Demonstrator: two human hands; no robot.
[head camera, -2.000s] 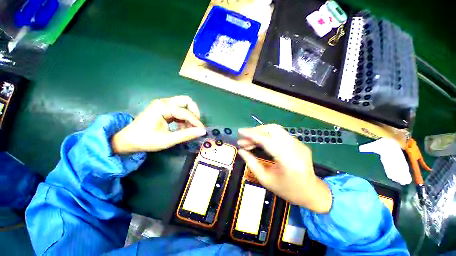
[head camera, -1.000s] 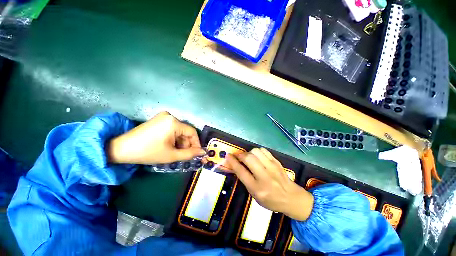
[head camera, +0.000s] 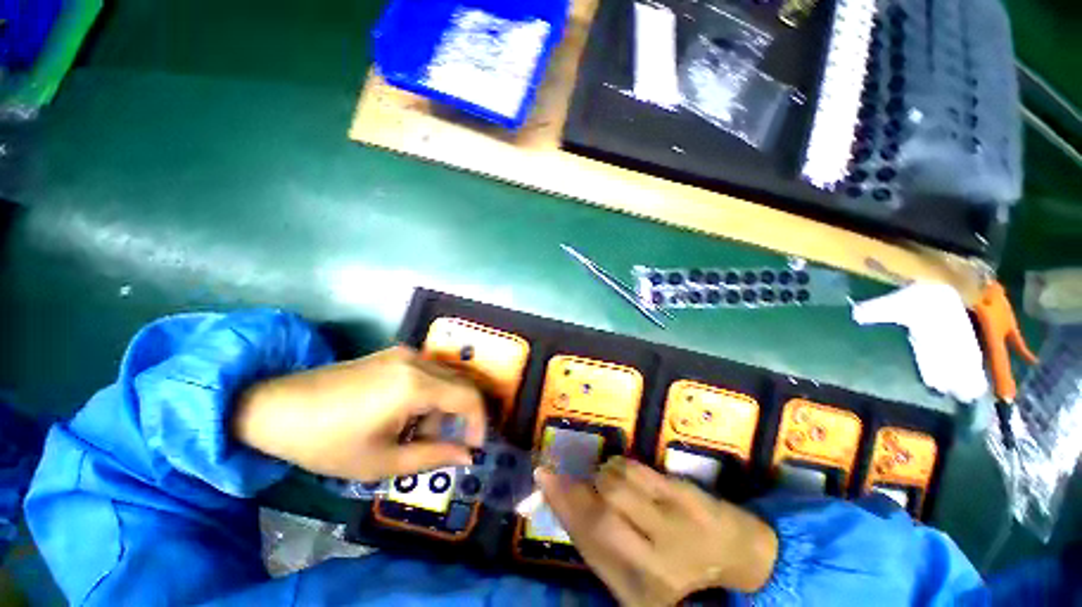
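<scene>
My left hand (head camera: 368, 417) grips a clear carrier strip (head camera: 481, 471) with black ring dots, over the leftmost phone housing (head camera: 476, 346). My right hand (head camera: 650, 522) is at the strip's right end, over the second phone housing (head camera: 593, 385), thumb and fingertips together at the strip; a small greyish piece shows by the fingertips, blurred. Several orange-rimmed housings lie side by side in the black phone tray (head camera: 655, 351). My hands and the strip hide parts of the two left housings.
Tweezers (head camera: 615, 285) lie behind the tray beside another dotted carrier strip (head camera: 726, 287). A wooden board (head camera: 475, 160) bears a blue parts bin (head camera: 409, 53) and black supply tray (head camera: 759, 213) with stacked carrier sheets (head camera: 949, 119). At right are an orange tool (head camera: 1000, 338), white cloth (head camera: 931, 338) and shiny bag (head camera: 1050, 445).
The strip has moved from the leftmost housing's top end down over its white rectangle. My right hand has moved down with it. The leftmost housing's top end is more exposed. The camera view has shifted.
</scene>
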